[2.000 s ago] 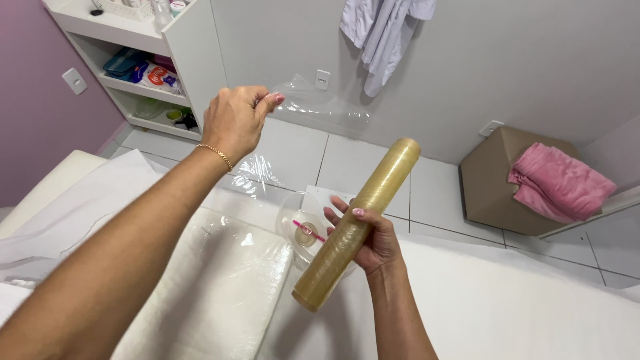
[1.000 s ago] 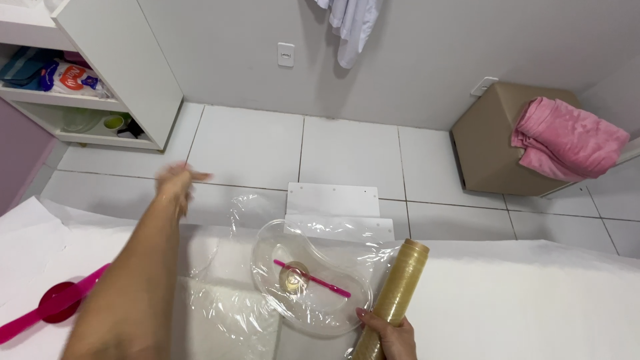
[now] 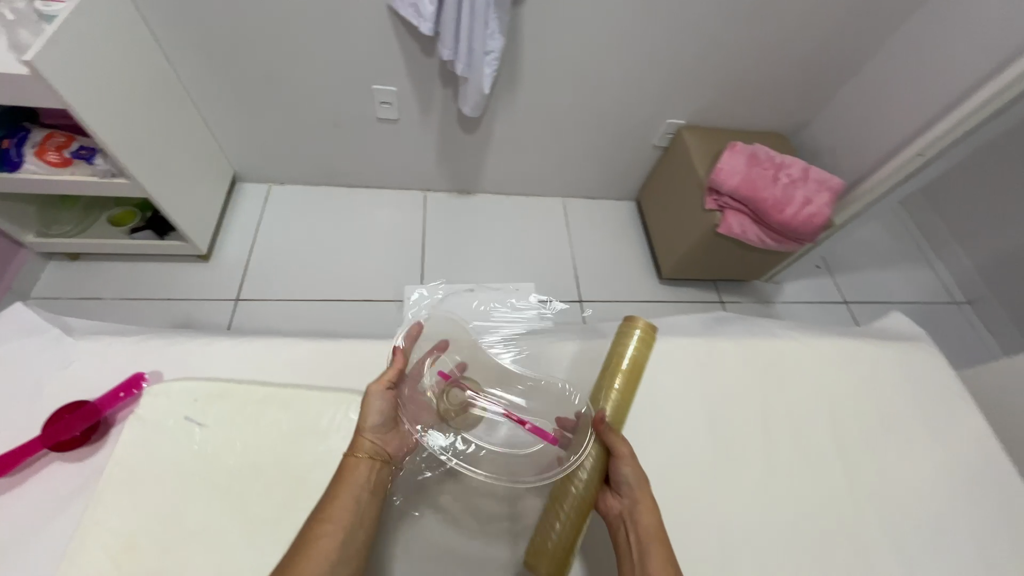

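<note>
A clear kidney-shaped plastic tray (image 3: 512, 472) is held up in front of me, with clear plastic film (image 3: 512, 320) spread around it. My left hand (image 3: 392, 400) grips its left end, fingers visible through the plastic. My right hand (image 3: 620, 472) holds the roll of cling film (image 3: 632, 352), tilted upright, against the tray's right end; its fingertips show behind the tray. Inside the tray are a thin pink stick (image 3: 520, 422) and a small round beige item (image 3: 460, 404). Where the film lies over or under the tray is hard to tell.
A white sheet (image 3: 784, 432) covers the surface below. At left lie a flat cream pad (image 3: 216, 472) and a magenta plastic tool (image 3: 72, 426). Beyond the tiled floor (image 3: 496, 240) stand a shelf unit (image 3: 152, 120) and a beige pouf (image 3: 680, 200) with a pink towel (image 3: 772, 192).
My left hand, stretched out to the left a second ago, now holds the tray's left end. The tray, lying on the surface earlier, is now lifted between my hands.
</note>
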